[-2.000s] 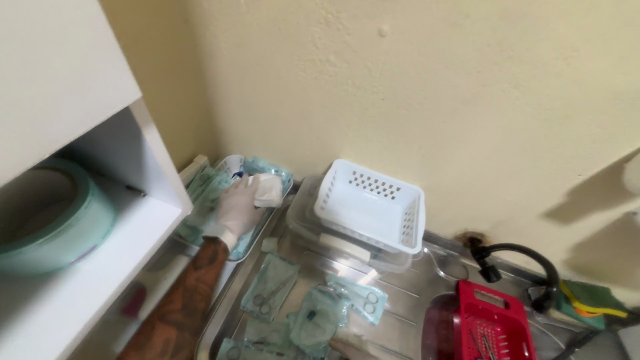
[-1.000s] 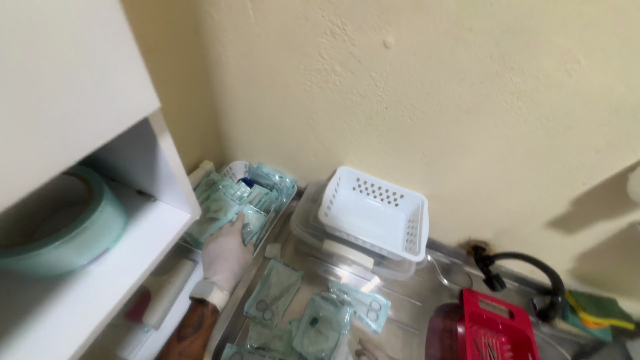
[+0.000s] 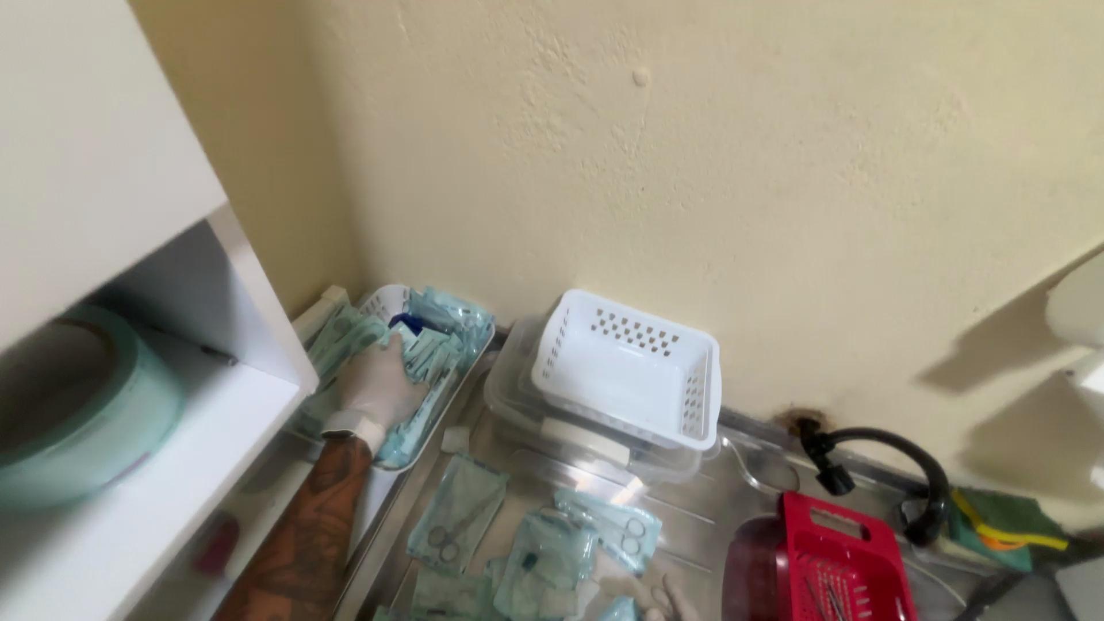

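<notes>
My left hand (image 3: 379, 384), in a pale glove with a white band at the wrist, lies on clear, blue-green sterilization pouches (image 3: 431, 349) in a white perforated basket (image 3: 385, 300) at the left. Its thumb and one finger are spread; nothing is plainly gripped, though the other fingertips are hard to see. Pale gloved fingertips, apparently of my right hand (image 3: 677, 601), show at the bottom edge beside scissor-like handles; whether they grip them is unclear. Pouched scissors (image 3: 457, 517) and more pouches (image 3: 543, 561) lie on the steel drainboard (image 3: 690, 517).
An empty white basket (image 3: 625, 371) stands on a clear lidded plastic container (image 3: 517, 379). A red basket (image 3: 841, 552) with metal instruments, a black faucet (image 3: 897, 444) and a green sponge (image 3: 1009, 517) are at the right. A white shelf (image 3: 259, 405) holding a teal tape roll (image 3: 112, 414) juts in at left.
Two seconds ago my left hand was over the pouch basket with a white item at its fingers; that item is no longer at them. The hand has stayed at this basket.
</notes>
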